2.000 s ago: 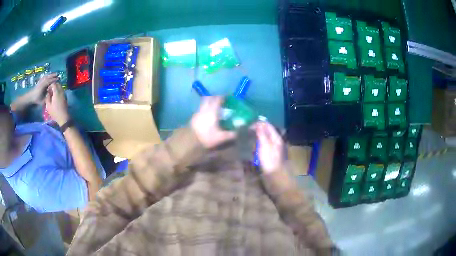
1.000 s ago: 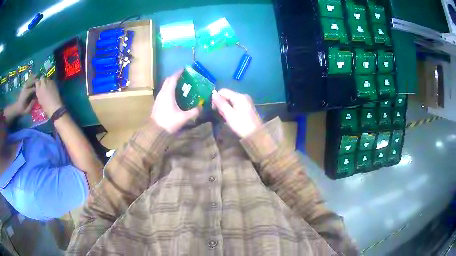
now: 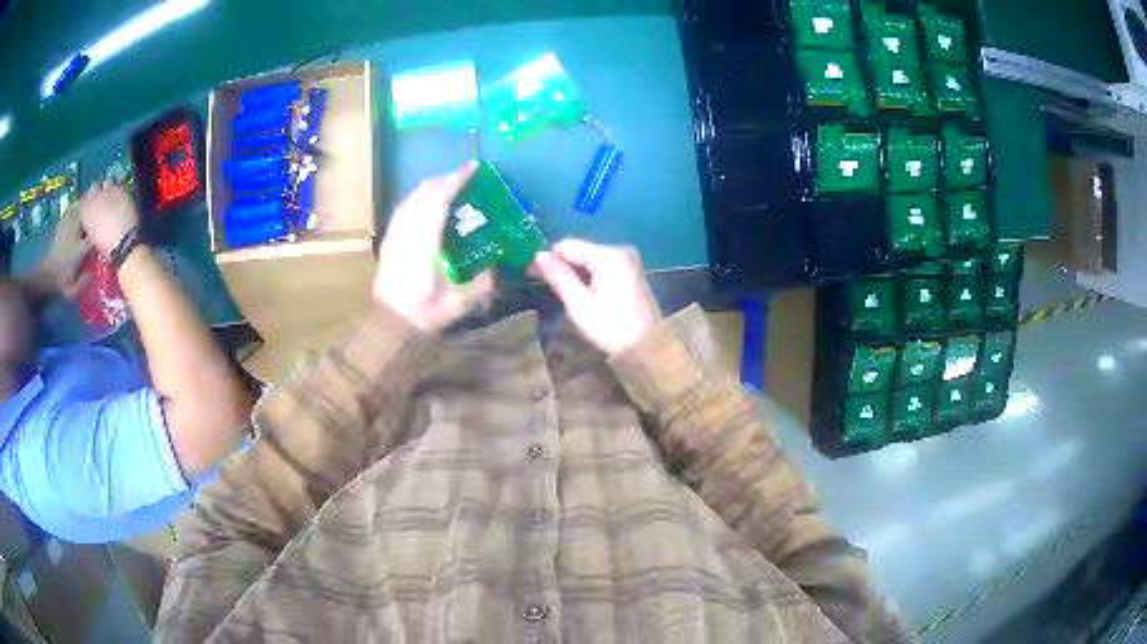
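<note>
My left hand [image 3: 425, 258] holds a green circuit board [image 3: 488, 227] by its left side, tilted above the bench edge. My right hand [image 3: 596, 292] pinches something tiny at the board's right corner, likely a lead's plug; the fingers hide most of it. A bit of blue shows behind the board's right edge. Beyond, two boards lie on the mat, one glaring white [image 3: 434, 96] and one green [image 3: 533, 96]. A thin wire runs from the green one to a blue cylinder [image 3: 599, 177].
An open carton [image 3: 359, 164] of blue cylinders [image 3: 262, 164] stands at the left, flap towards me. A black tray [image 3: 755, 164] with green boards is at the right, a second tray [image 3: 830, 390] lower down. A co-worker [image 3: 94, 434] works at far left beside red parts [image 3: 174, 164].
Since two seconds ago, the board in my left hand has moved left and been turned label up. My right hand has come to its corner. The view has shifted. Lately the hands barely move.
</note>
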